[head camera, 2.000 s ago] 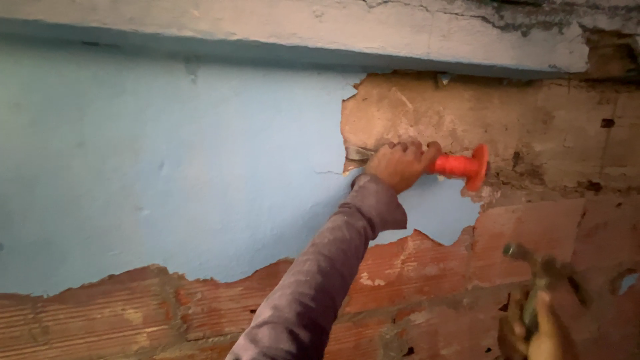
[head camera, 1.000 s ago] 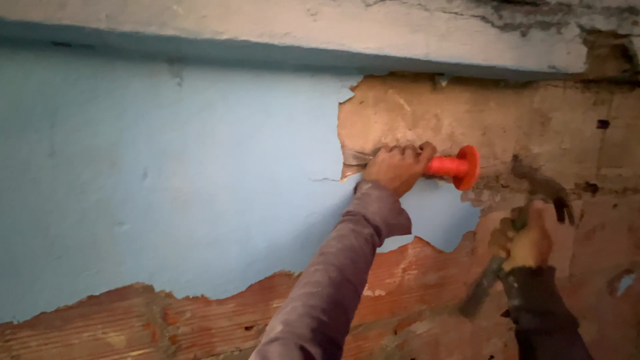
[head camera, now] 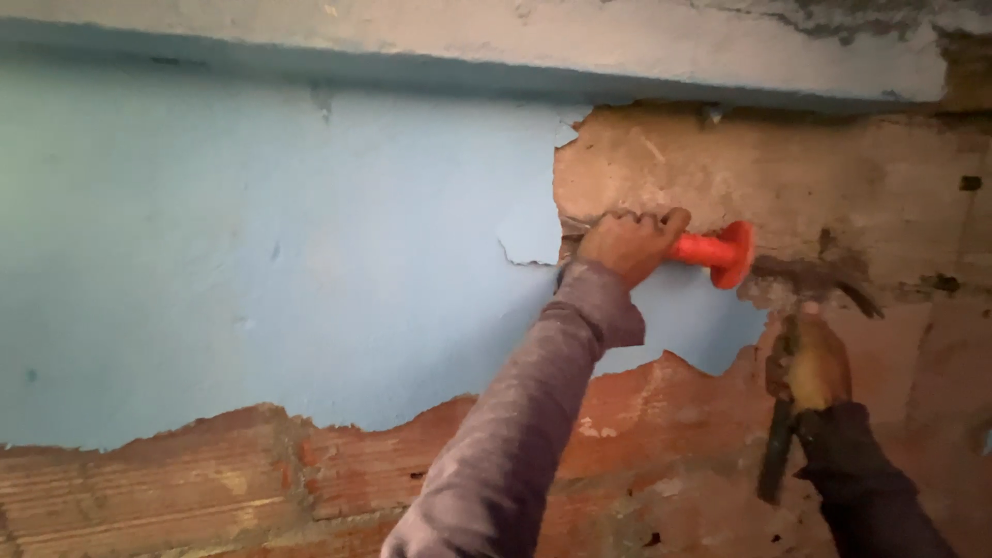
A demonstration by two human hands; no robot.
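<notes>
My left hand (head camera: 629,246) is closed around a chisel (head camera: 709,249) with a red-orange grip and a round hand guard. The chisel lies nearly level, its blade pointing left toward the broken edge of the blue plaster (head camera: 387,256); its tip is mostly hidden by the hand. My right hand (head camera: 814,364) grips the handle of a claw hammer (head camera: 806,279), somewhat blurred. The hammer's head is at the right of the chisel's guard, with its claw to the right. A thin crack runs through the plaster just left of my left hand.
Exposed hollow bricks (head camera: 364,465) with mortar joints run below the ragged plaster edge. Bare tan wall (head camera: 814,178) shows at the upper right. A pale concrete beam (head camera: 465,35) juts out along the top, cracked at its right end.
The hammer in my right hand has risen from the lower right to the chisel's guard. My left hand still holds the chisel at the plaster edge. The crack there looks longer.
</notes>
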